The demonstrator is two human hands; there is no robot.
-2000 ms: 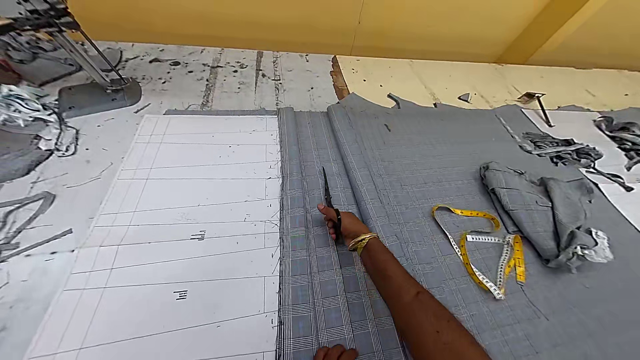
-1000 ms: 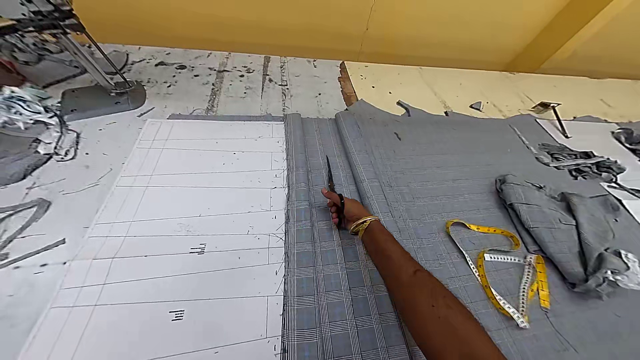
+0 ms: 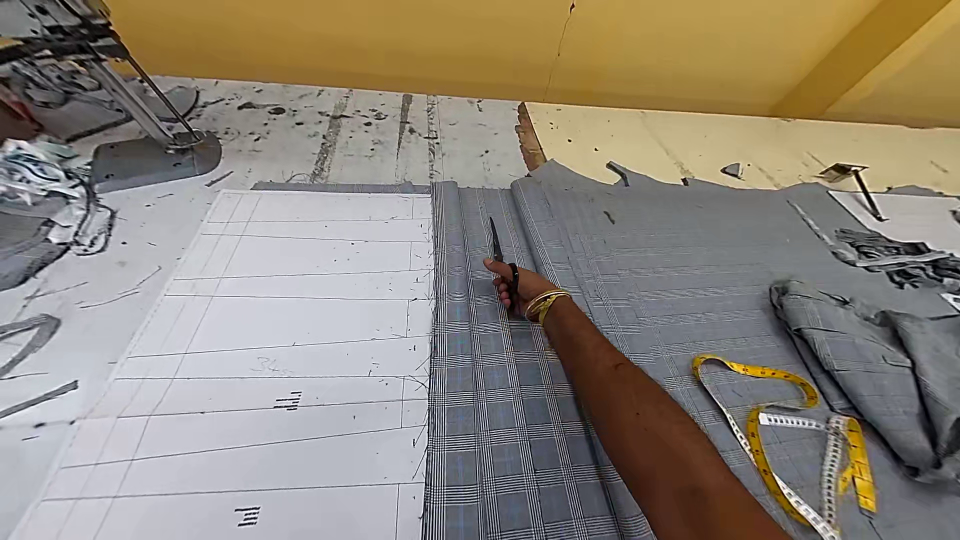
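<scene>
My right hand [image 3: 516,287] holds black-handled scissors [image 3: 496,244] over the folded grey plaid fabric [image 3: 495,420], blades pointing away from me. Left of the folds lies a white paper pattern [image 3: 300,322] with ruled lines and pencil marks, its right edge along the fabric. A yellow and white tape measure [image 3: 761,442] lies in loops to the right of my forearm, on wide grey fabric [image 3: 675,270]. My left hand is out of view.
Crumpled grey cloth [image 3: 862,352] lies at the right, with dark fabric strips [image 3: 892,251] behind it. At the far left stands a metal stand with a flat base [image 3: 157,160], near fabric scraps [image 3: 52,195]. A yellow wall [image 3: 360,45] borders the table's far side.
The fingers seen at the bottom edge two seconds ago have gone from view. My right hand still holds the scissors over the folds.
</scene>
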